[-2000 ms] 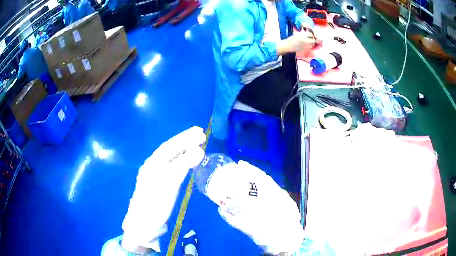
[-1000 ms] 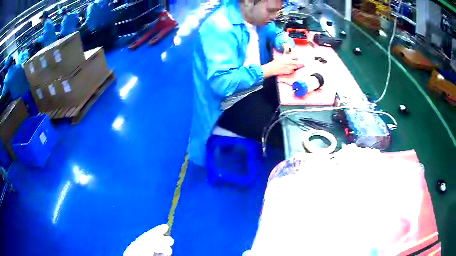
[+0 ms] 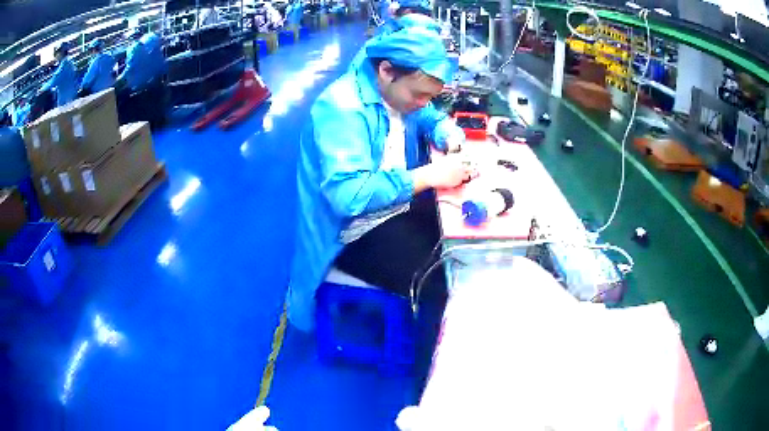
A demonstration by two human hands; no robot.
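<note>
My left hand [image 3: 253, 419], in a white glove, shows only as fingertips at the bottom edge; its grip cannot be told. A white bump [image 3: 410, 417] at the bottom, at the left edge of the white area, looks like part of my gloved right hand, but it merges with the glare. A large washed-out white sheet or bag [image 3: 540, 337] covers much of the near bench and reaches over its far end. Whether my right hand holds it cannot be told. A strip of the red-orange mat [image 3: 690, 396] shows at its right.
A person in a light-blue smock [image 3: 350, 160] sits at the neighbouring bench mat [image 3: 540, 189], which bears a blue-and-black cylinder [image 3: 487, 206]. A blue stool [image 3: 364, 330] stands below. Cables and a wrapped box [image 3: 586, 271] lie between the benches. Black round holders [image 3: 708, 344] stand on the green surface.
The view has tilted up. My left hand has dropped mostly out of the picture. The clear bag between my hands earlier is no longer distinct. White material now hides the tape roll.
</note>
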